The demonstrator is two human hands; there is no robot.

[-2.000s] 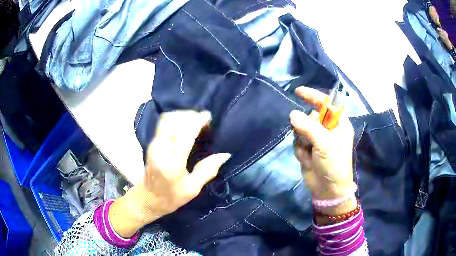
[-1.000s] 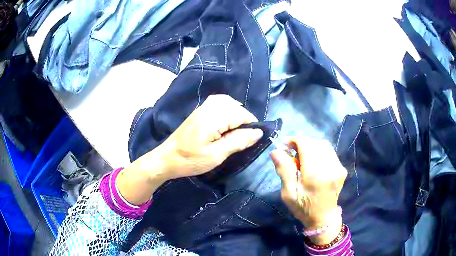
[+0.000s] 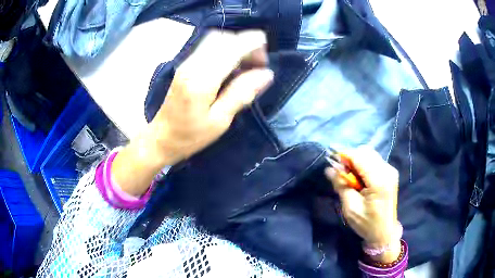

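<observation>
A dark navy denim garment [image 3: 228, 163] with pale stitching and a pale blue inside [image 3: 331, 103] lies spread in front of me. My left hand [image 3: 211, 92] is over its left part, blurred, with fingers bent and thumb apart; no cloth shows in its grip. My right hand [image 3: 369, 195] holds thread snips [image 3: 347, 172] with an orange handle, the metal tips pointing up and left at a stitched edge of the garment. Whether the tips touch the cloth is unclear. A loose whitish thread [image 3: 260, 163] lies on the navy cloth between the hands.
A white table [image 3: 119, 70] shows around the cloth. A pale blue garment [image 3: 92, 27] lies at the upper left, and more navy garments [image 3: 469, 98] at the right edge. Blue crates [image 3: 19, 217] stand at the lower left, one with crumpled greyish cloth [image 3: 87, 144].
My left hand has let go of the garment edge it pinched and moved up and left. My right hand with the snips has moved slightly right. The view has shifted, and the cloth appears higher.
</observation>
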